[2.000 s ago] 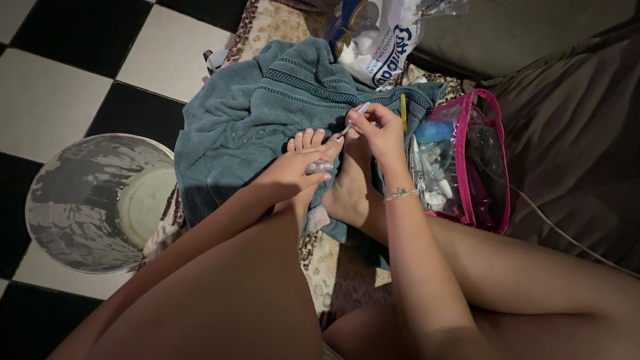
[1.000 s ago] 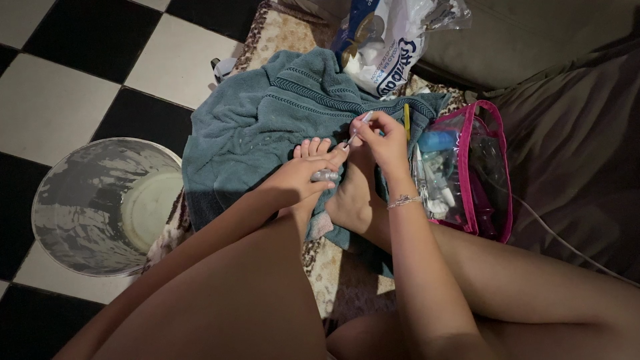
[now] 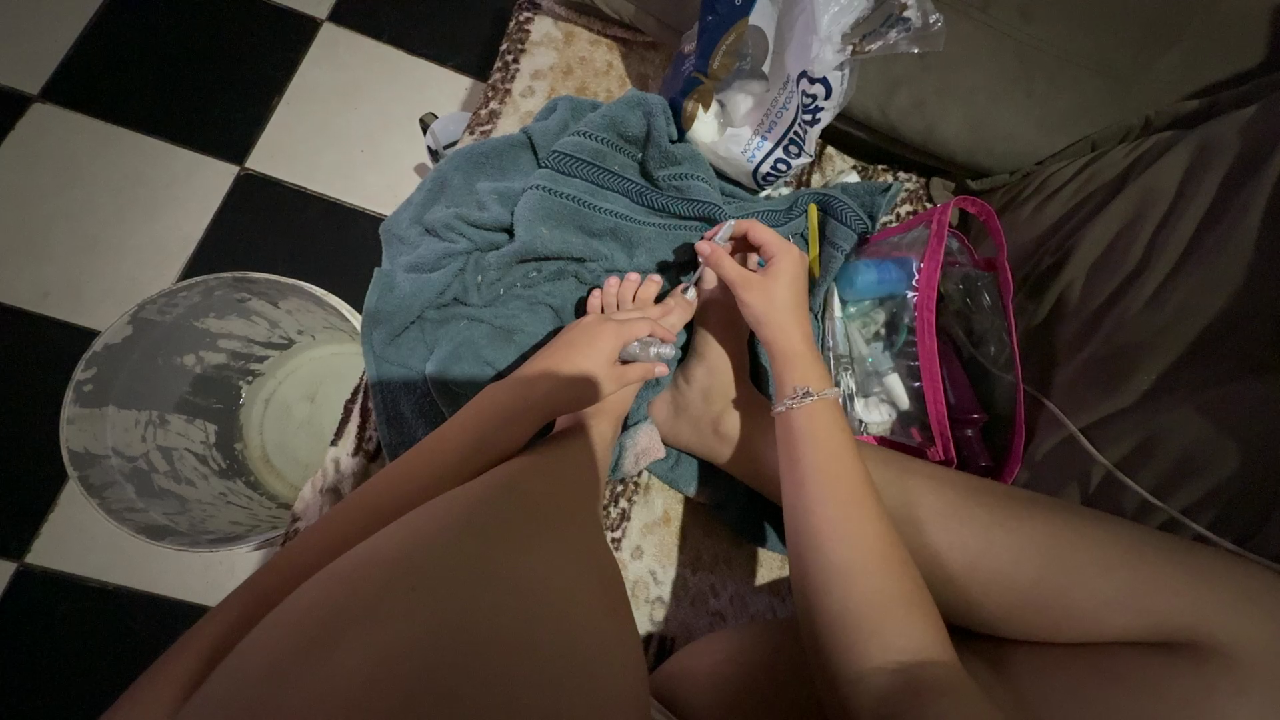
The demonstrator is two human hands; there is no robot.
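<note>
My left hand [image 3: 605, 358] rests on top of one bare foot and holds a small bottle of silvery nail polish [image 3: 648, 350] between its fingers. In my right hand [image 3: 757, 275] is the cap of a nail polish brush [image 3: 722, 235], pinched by the fingertips, with the brush pointing down at the big toe. The big toenail [image 3: 689, 292] looks silvery and the brush tip is at or very near it. Beneath the foot lies a crumpled teal towel [image 3: 480, 230]. The other foot [image 3: 705, 400] is beside it, partly behind my right hand.
A metal bucket [image 3: 150, 420] stands at left on the checkered floor. To the right is a clear pouch with pink trim [image 3: 935, 330], holding a blue container and tools. A bag of cotton balls [image 3: 770, 100] lies beyond the towel, and a yellow stick [image 3: 813, 240] lies near my right hand.
</note>
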